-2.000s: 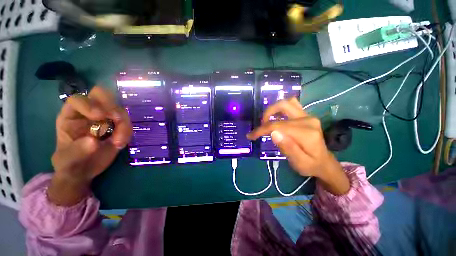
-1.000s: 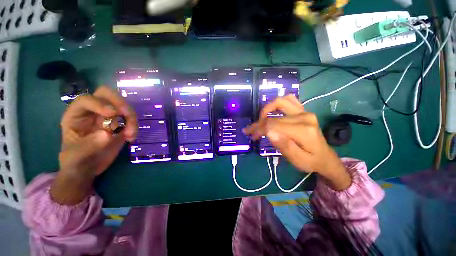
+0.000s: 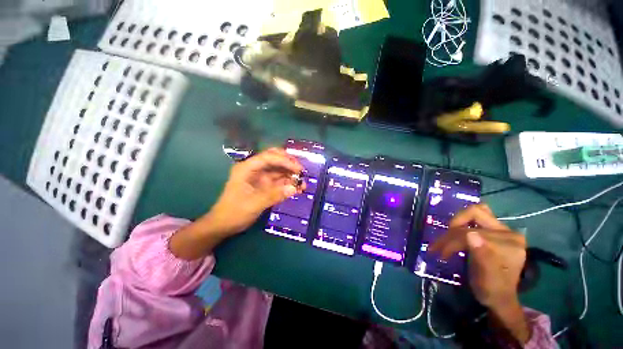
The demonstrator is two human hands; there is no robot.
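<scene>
Four phones with lit purple screens lie side by side: the leftmost phone (image 3: 290,215), the second (image 3: 339,208), the third (image 3: 391,218) and the rightmost (image 3: 447,198). My left hand (image 3: 256,191) pinches a tiny shiny ring (image 3: 298,179) in its fingertips, over the left edge of the leftmost phone. My right hand (image 3: 481,249) is over the rightmost phone, fingers bent and apart, holding nothing visible. Whether a fingertip touches the screen is unclear. White cables (image 3: 375,290) run from the bottom edges of the right-hand phones.
White perforated trays (image 3: 102,143) stand at left, back left and back right. Black fixtures with yellow strips (image 3: 331,109) and a dark phone (image 3: 398,85) lie behind the row. A coiled white cable (image 3: 445,31) is at the back, a power strip (image 3: 570,155) at right. A round black piece is partly behind my right hand.
The view has turned left and shifted, showing more trays and the coiled cable. My right hand has moved from the third phone to the rightmost one. My left hand still pinches the ring.
</scene>
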